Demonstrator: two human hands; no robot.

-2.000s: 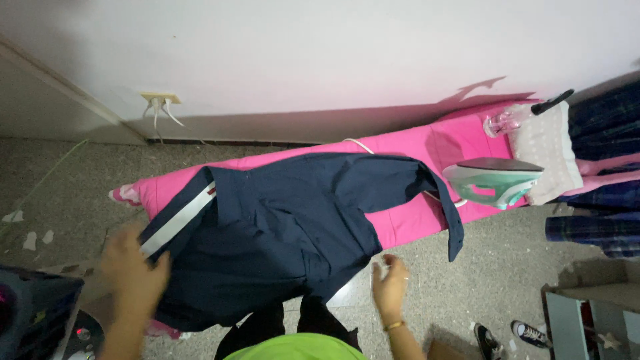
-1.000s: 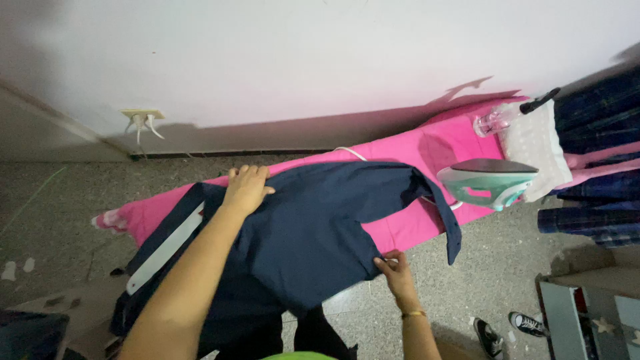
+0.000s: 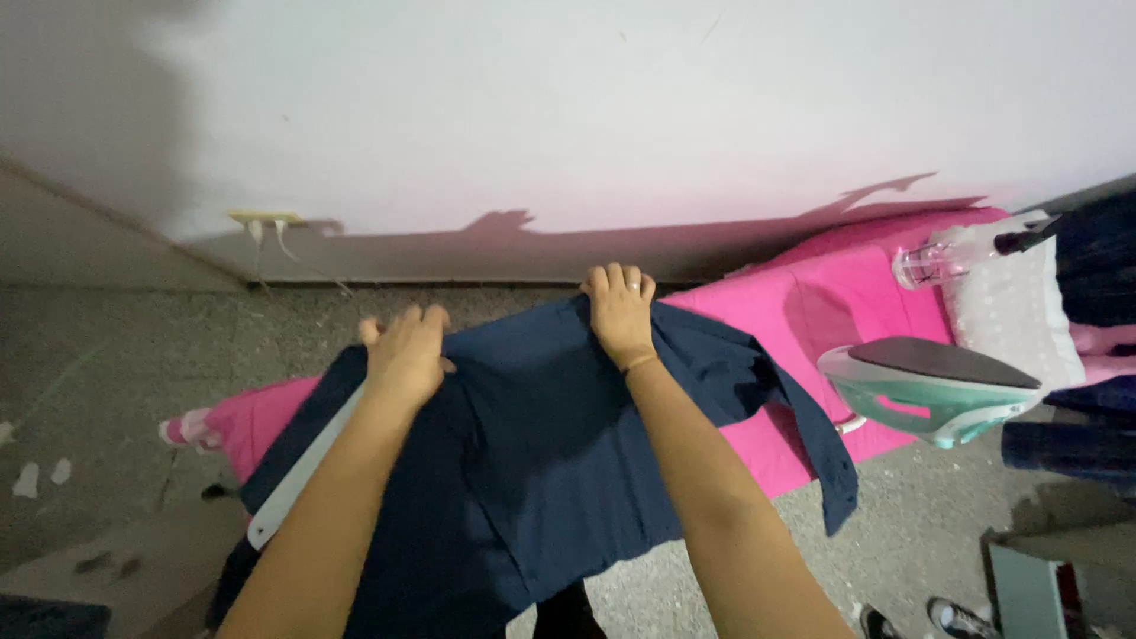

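A dark navy garment (image 3: 541, 426) with a white strip (image 3: 306, 466) lies spread over a pink ironing board (image 3: 852, 311). My left hand (image 3: 406, 355) rests at the garment's upper left edge, fingers bent over the cloth; whether it pinches the fabric cannot be told. My right hand (image 3: 621, 311) grips the garment's far edge, a ring on one finger. A long narrow end of the garment hangs over the board's near edge at the right. To the right of it a teal and white clothes iron (image 3: 927, 386) is on the board, its dark soleplate facing the wall.
A clear plastic bottle (image 3: 927, 264) lies on a white cloth (image 3: 1012, 311) at the board's right end. The wall bears an outlet (image 3: 266, 217) with white plugs. Dark blue clothing (image 3: 1100, 257) hangs at the right edge. Sneakers (image 3: 963, 619) are on the floor, beside a grey box (image 3: 1025, 586).
My right hand has moved from the garment's near edge to its far edge. My left hand, apart from the cloth two seconds ago, is now on the garment's upper left part.
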